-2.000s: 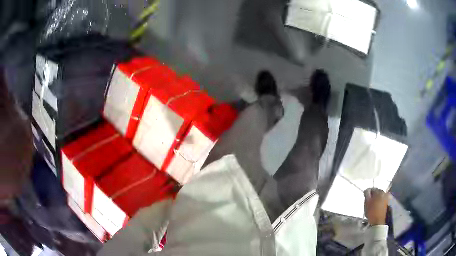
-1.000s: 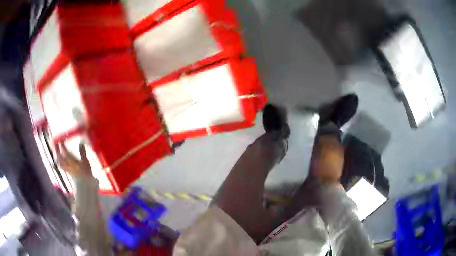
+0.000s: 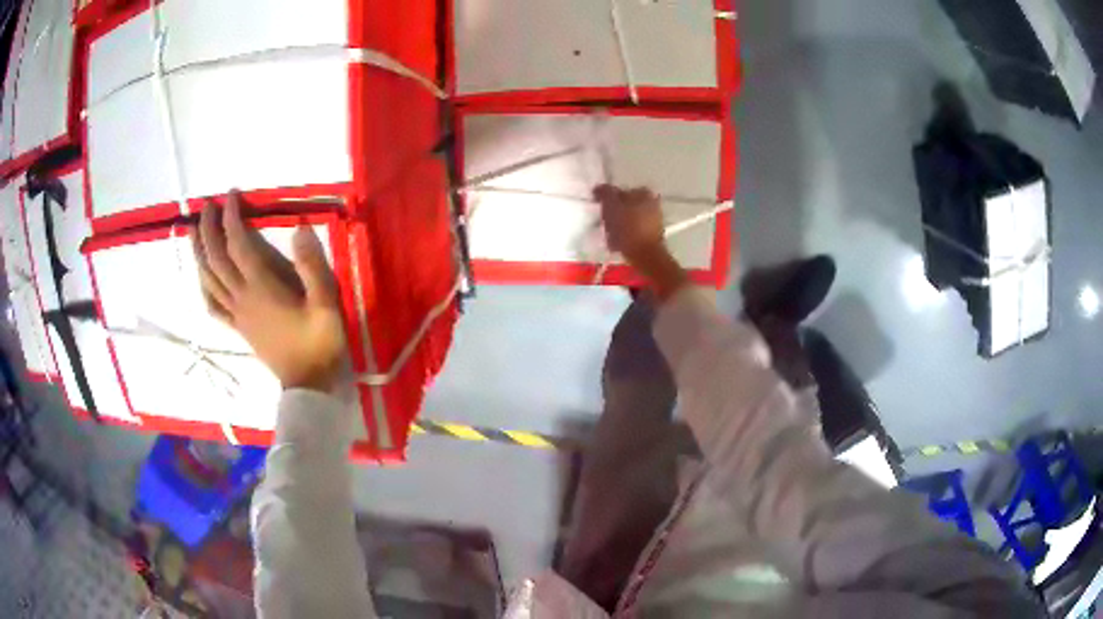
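Observation:
Red-edged bundles with white faces and crossed white cord are piled at left and top centre. My left hand (image 3: 276,302) lies with fingers spread on the white face of the lower left bundle (image 3: 151,284), just below another tied bundle (image 3: 254,133). My right hand (image 3: 634,230) is closed at the cord on the front centre bundle (image 3: 532,230); the fingers appear to grip the cord where it crosses the white face. More red bundles (image 3: 544,48) stand behind. Black ties show on the bundle at the far left (image 3: 97,351).
A black bundle with a white face (image 3: 1016,260) stands on the grey floor at right, with another at the top right (image 3: 1058,48). Blue plastic stools (image 3: 200,484) are at lower left and lower right. Yellow-black tape (image 3: 484,434) crosses the floor near my legs.
The view has turned and moved closer to the red bundles. My left hand now rests flat on a lower bundle. My right hand has moved from beside my leg to the cord of the centre bundle.

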